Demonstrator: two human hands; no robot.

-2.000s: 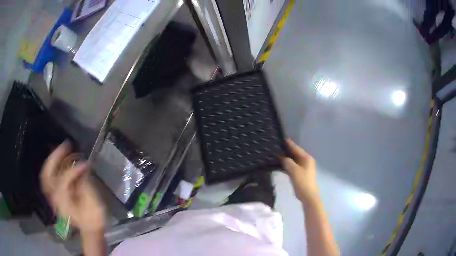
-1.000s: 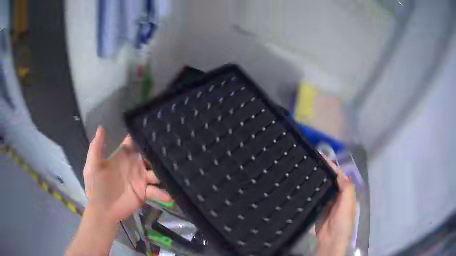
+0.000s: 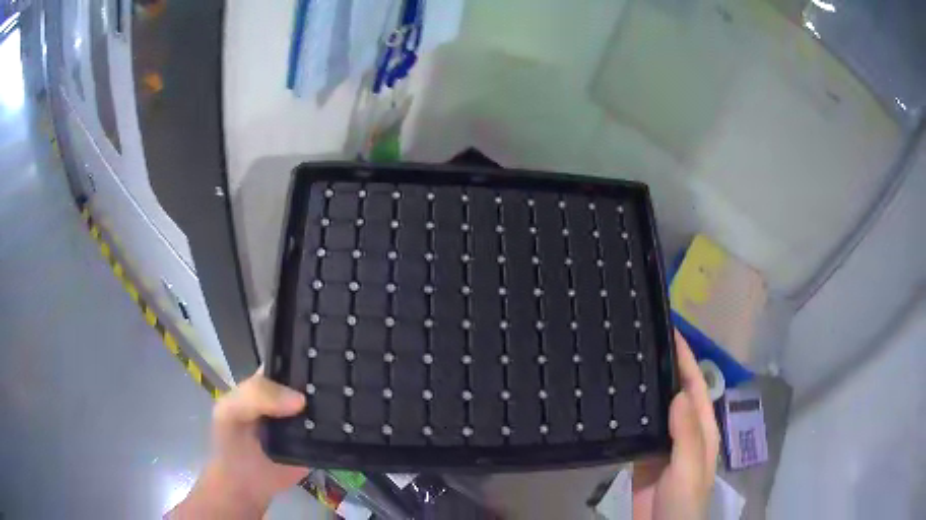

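A black component tray (image 3: pixel 482 310) is held up in front of me, its pocket side facing me. Small silvery dots sit in its pockets in regular rows and columns. My left hand (image 3: pixel 249 437) grips the tray's lower left corner, with the thumb over the rim. My right hand (image 3: pixel 690 432) holds the lower right edge, its fingers along the side. The tray hides most of the bench behind it. A dark corner (image 3: pixel 475 157) shows just above the tray's top edge.
At right are a blue bin (image 3: pixel 711 350) with a yellow and pale pad, a white tape roll (image 3: pixel 711 380) and a purple-white calculator (image 3: pixel 744 431). Documents with blue clips (image 3: pixel 401 51) hang on the wall. Yellow-black floor tape (image 3: pixel 142 305) runs at left.
The tray has moved from the floor side to in front of the wall and now sits level. My left hand, earlier off the tray, has closed on its left corner. The view has turned.
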